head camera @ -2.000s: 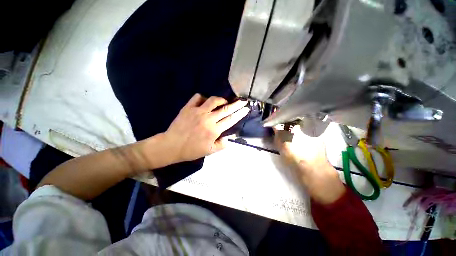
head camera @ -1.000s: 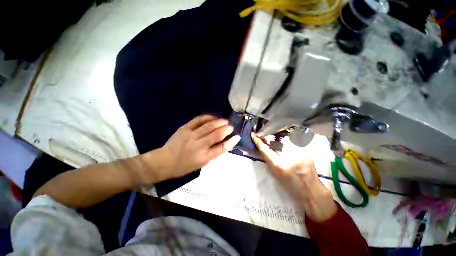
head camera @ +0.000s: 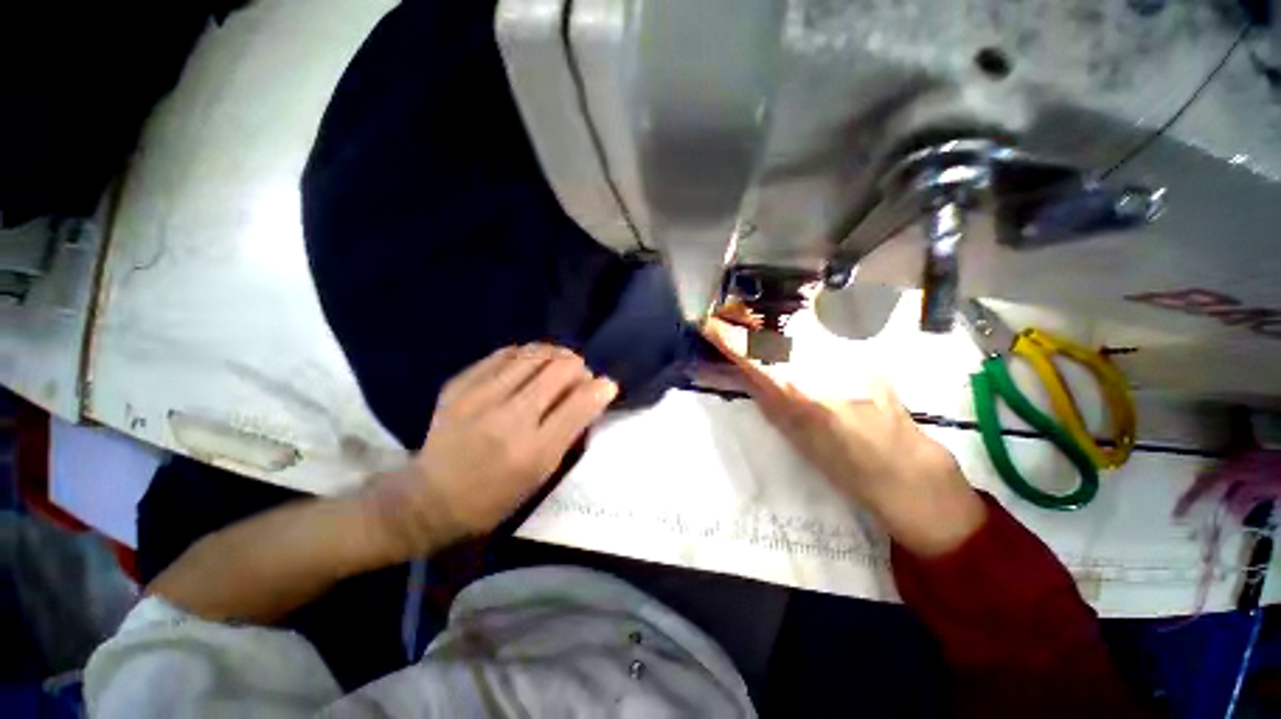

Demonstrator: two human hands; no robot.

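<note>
A large dark navy cloth panel (head camera: 422, 211) lies on the white table, its right part under the machine head (head camera: 703, 127). My left hand (head camera: 506, 429) lies on the cloth's front edge, fingers bent over it; whether it pinches the cloth is hard to tell. My right hand (head camera: 843, 436) reaches to the cloth's right edge beside the brightly lit needle area, fingertips at the cloth and partly behind the machine head. The needle and presser foot are hidden or blurred.
Scissors with green and yellow handles (head camera: 1047, 414) lie right of my right hand. A metal lever (head camera: 944, 239) sticks out from the machine. A pink thread tuft (head camera: 1236, 492) is at the far right. Dark cloth (head camera: 99, 84) is at the upper left.
The view has shifted, so the machine head looks larger and further left. My left hand has moved left, away from the needle area. The cloth's right part has turned and bunched.
</note>
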